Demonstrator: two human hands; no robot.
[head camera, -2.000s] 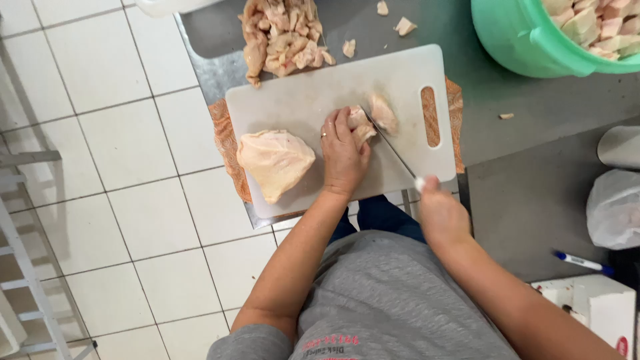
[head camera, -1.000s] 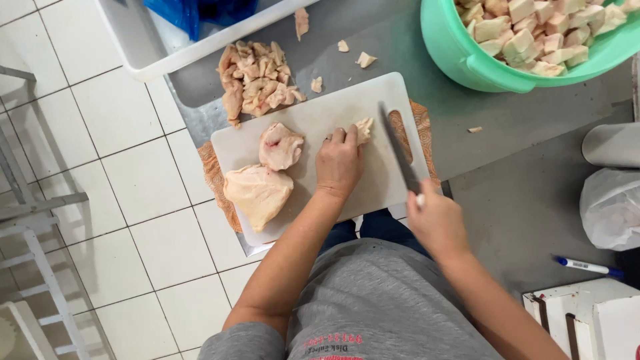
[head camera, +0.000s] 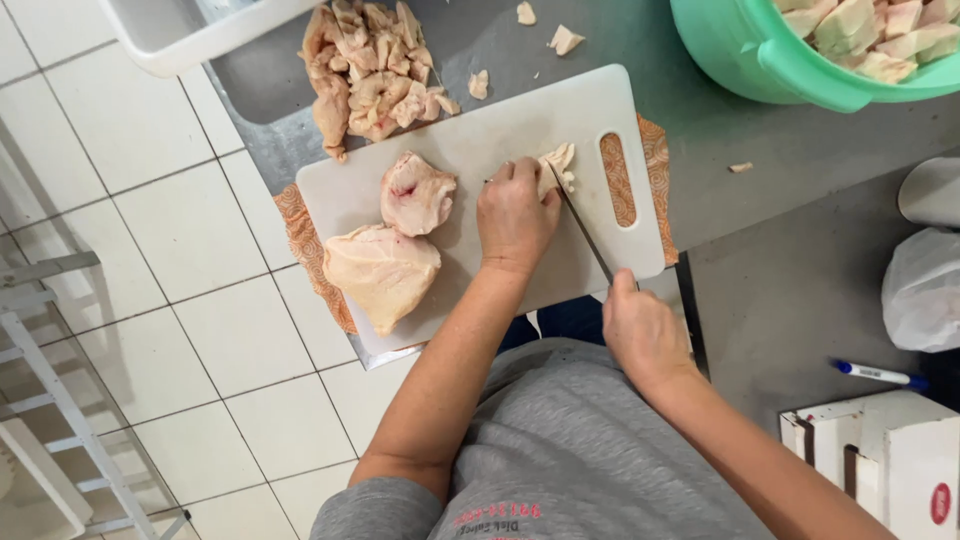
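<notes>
On a white plastic cutting board (head camera: 577, 105), my left hand (head camera: 517, 210) presses down a small piece of raw chicken (head camera: 556, 169). My right hand (head camera: 645, 326) grips a kitchen knife (head camera: 585, 225), its blade reaching up and left to the edge of that piece. Two larger pieces of raw chicken, a rounded one (head camera: 416, 193) and a bigger one (head camera: 382, 274), lie on the board left of my left hand. An orange patterned cloth (head camera: 307, 251) shows under the board. Above the board is a pile of chicken trimmings (head camera: 367, 67).
A green tub (head camera: 735, 60) of chicken chunks stands at the upper right of the metal table (head camera: 750, 202). Scraps (head camera: 564, 40) lie beyond the board. A white tray (head camera: 195, 45) is at upper left. A marker (head camera: 881, 373), a plastic bag and a box are at right; a ladder (head camera: 82, 420) stands at left.
The rounded chicken piece lies beside the bigger one, where the bigger one lay alone two seconds ago. The knife was raised off the piece a second ago; now its blade is down at it.
</notes>
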